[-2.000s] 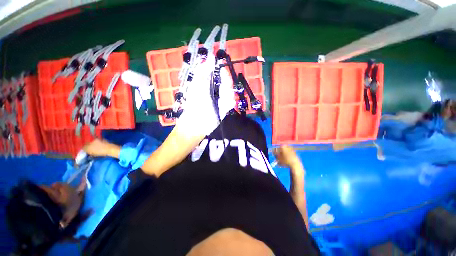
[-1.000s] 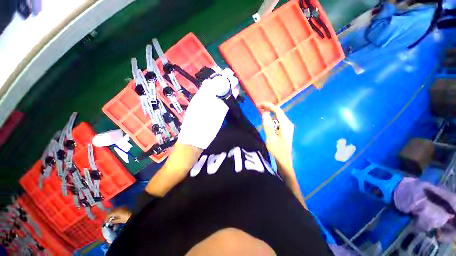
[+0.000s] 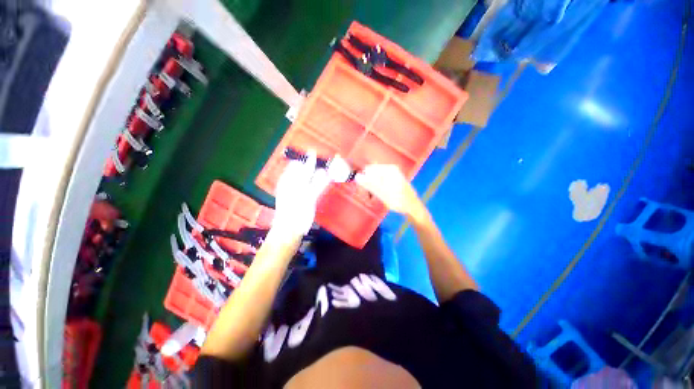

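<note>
A watch with a black strap (image 3: 303, 157) is stretched over the near left part of an orange-red tray (image 3: 346, 114). My left hand (image 3: 297, 199), in a white glove, is closed on it. The strap's dark end sticks out left of the fingers. A small white piece, cloth or glove fingertips, covers its middle. My right hand (image 3: 389, 187) is overexposed; its fingertips close on the strap's right end. The watch head is not clearly visible. Two black-strapped watches (image 3: 374, 61) lie in the tray's far end.
Another orange-red tray (image 3: 181, 295) at lower left holds several pale-strapped and black watches. More watches in red trays stand along the left (image 3: 144, 121), beside a white curved edge (image 3: 85, 163). A white post (image 3: 243, 57) meets the green surface. Blue stools (image 3: 660, 228) stand on the blue floor.
The view has turned and shifted towards the nearly empty tray. My gloved hand has moved from the crowded tray to over this one. My right hand has come up beside it.
</note>
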